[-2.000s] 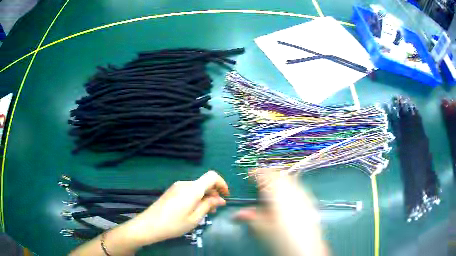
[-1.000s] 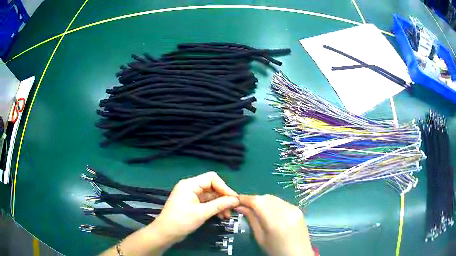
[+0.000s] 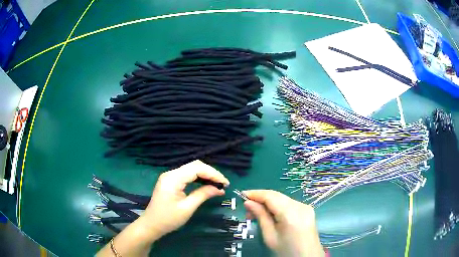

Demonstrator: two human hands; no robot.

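My left hand (image 3: 183, 193) pinches a black sleeve (image 3: 214, 184) between thumb and fingers, its open end facing right. My right hand (image 3: 282, 216) pinches wire leads (image 3: 240, 194) near their tips, a small gap from the sleeve end. The leads' far part, with a white connector (image 3: 378, 230), trails out to the right of my right hand. Sleeved harnesses (image 3: 118, 219) lie under and beside my left hand, wire tips at left and white connectors at right. A large pile of black sleeves (image 3: 186, 110) lies behind, with fanned wire leads (image 3: 352, 145) to its right.
A white paper sheet (image 3: 352, 90) carries two crossed dark lengths. A blue parts bin (image 3: 428, 70) stands at upper right. Other black harness bundles (image 3: 445, 170) lie at far right. Red-handled scissors (image 3: 21, 119) lie on a white board (image 3: 25, 100) at far left.
My hands were together a second ago and are now slightly apart, with the sleeve end and wire tips showing between them. The sleeve pile's lower right edge looks slightly shifted.
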